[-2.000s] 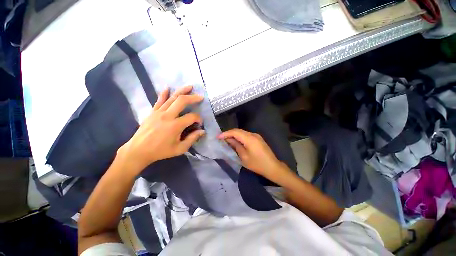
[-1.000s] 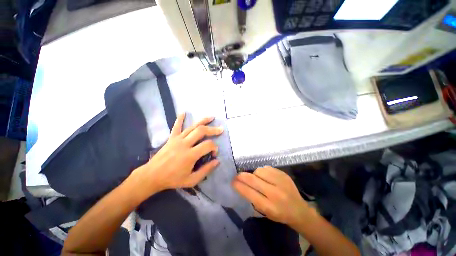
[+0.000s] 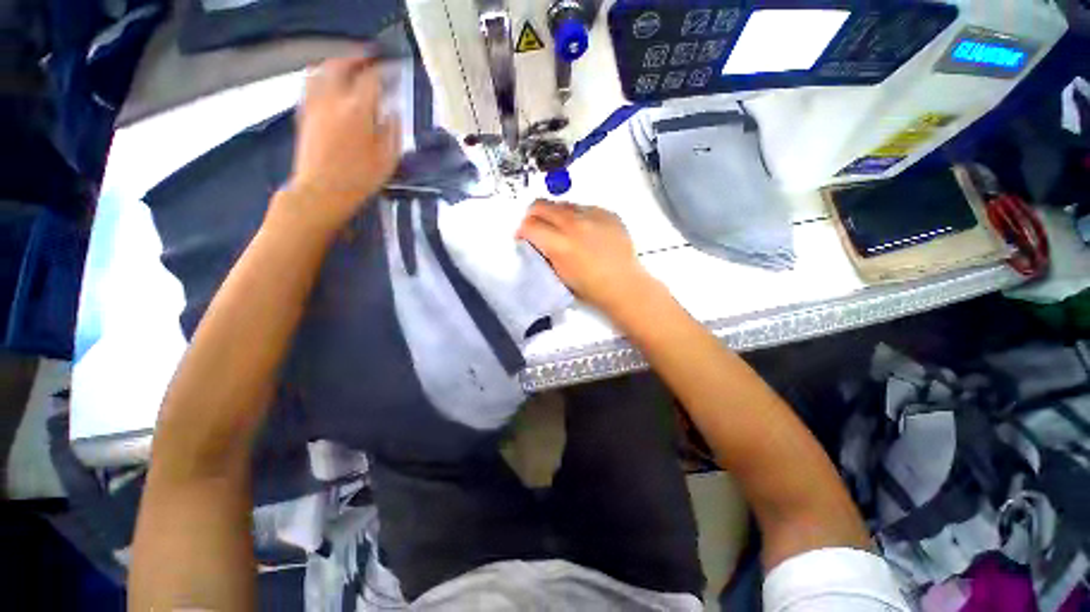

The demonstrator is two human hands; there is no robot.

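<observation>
A light grey garment panel (image 3: pixel 442 347) with dark stripes lies left of and below the needle. A dark panel (image 3: pixel 323 323) spreads beside it and over the table's front edge. My left hand (image 3: pixel 347 126) is blurred, behind and left of the presser foot (image 3: pixel 512 167), on the cloth's far part; its grip is unclear. My right hand (image 3: pixel 580 245) pinches the light grey panel's right edge near the needle, fingertips close together. The sewing machine (image 3: pixel 454 72) stands over the work.
Light grey pocket pieces (image 3: pixel 723 179) are stacked right of the needle. A phone (image 3: pixel 902 212) lies on a tan pad, with a red-handled tool (image 3: pixel 1018 236) beside it. A measuring tape (image 3: pixel 717 325) runs along the front edge. A grey-black heap (image 3: pixel 944 442) lies lower right.
My left hand has moved up and away to behind the needle. My right hand has moved up from the front edge to near the needle. The cloth has shifted and spread out.
</observation>
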